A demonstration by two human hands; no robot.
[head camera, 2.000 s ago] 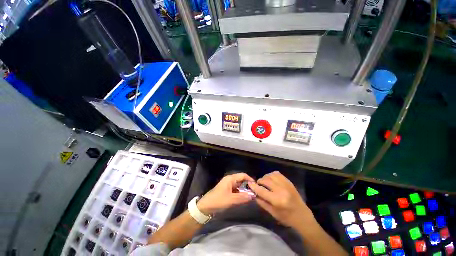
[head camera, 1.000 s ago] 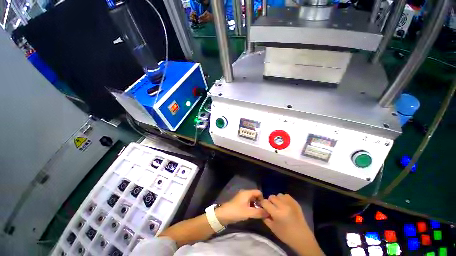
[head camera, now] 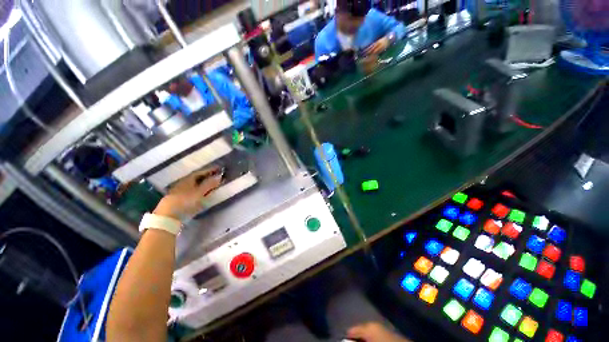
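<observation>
My left hand (head camera: 190, 195), with a pale wristband, reaches into the pneumatic press (head camera: 294, 257), between its lower plate and the upper press plate (head camera: 173, 143). Its fingertips are at a small dark spot above a pale block; blur hides whether they grip anything. My right hand (head camera: 375, 332) is low at the bottom edge, mostly cut off, and its fingertips are not clear. The panel shows two green start buttons, one at the right (head camera: 312, 223), and a red emergency stop (head camera: 242, 265).
Lit coloured screens (head camera: 475, 268) lie in rows on a black tray at the right. A blue cup (head camera: 328, 165) and a hanging air hose (head camera: 347, 207) are right of the press. A blue box (head camera: 93, 294) is at lower left. People in blue are across the green bench.
The view has swung right and tilted; the white tray is out of view. My hands were together above the lap; my left hand is now inside the press, my right low and apart.
</observation>
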